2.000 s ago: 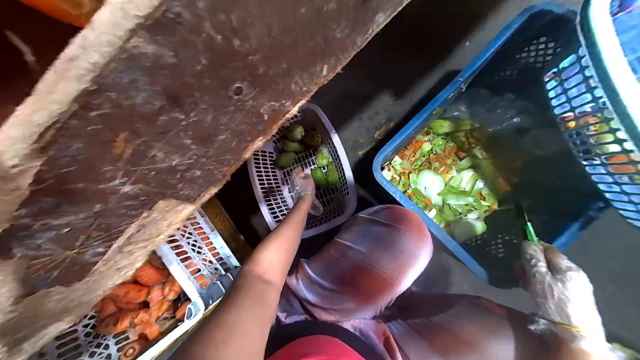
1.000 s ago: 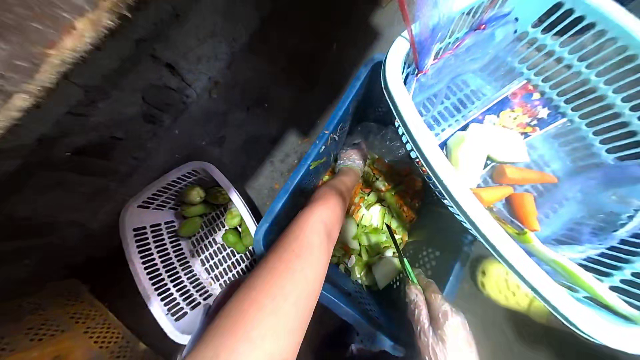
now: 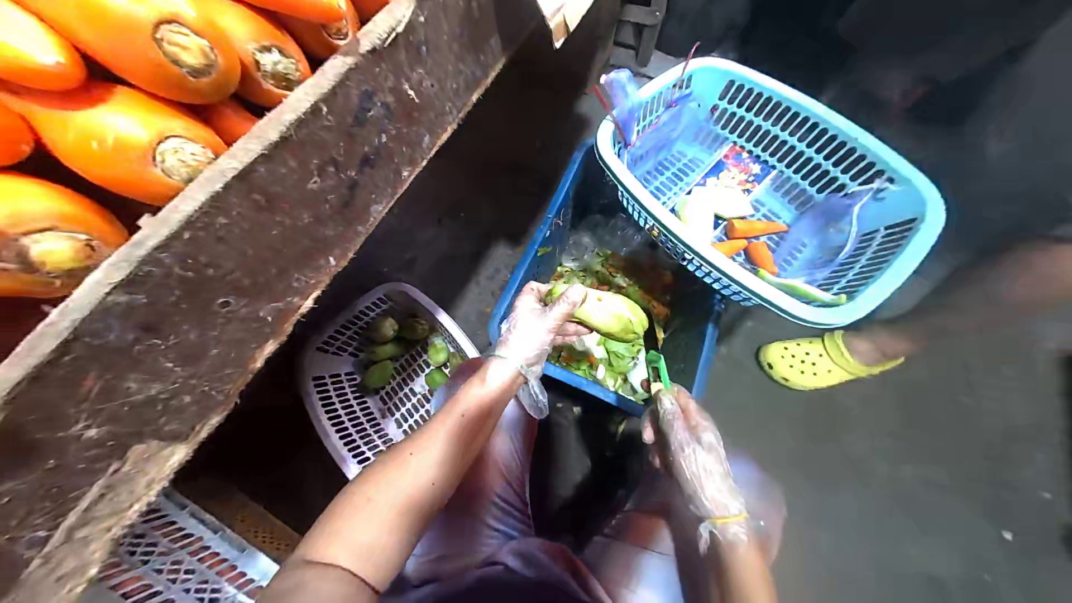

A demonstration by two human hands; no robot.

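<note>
My left hand, in a clear plastic glove, grips a pale green chayote over a blue crate. In the crate lie green and orange vegetable scraps. My right hand, also gloved and with a yellow band at the wrist, holds a green-handled peeler or knife by its handle. Its dark blade points up beside the right end of the chayote; whether they touch I cannot tell. Several green chayotes sit in a pale plastic basket to the left.
A light blue basket with carrot pieces overhangs the crate. A person's foot in a yellow clog stands to the right. Large orange carrots lie behind a wooden board at upper left. A grey crate is at lower left.
My left hand, inside the blue crate a second ago, is now above it with a chayote in its grip. The blade has come up beside the chayote. The view has shifted strongly.
</note>
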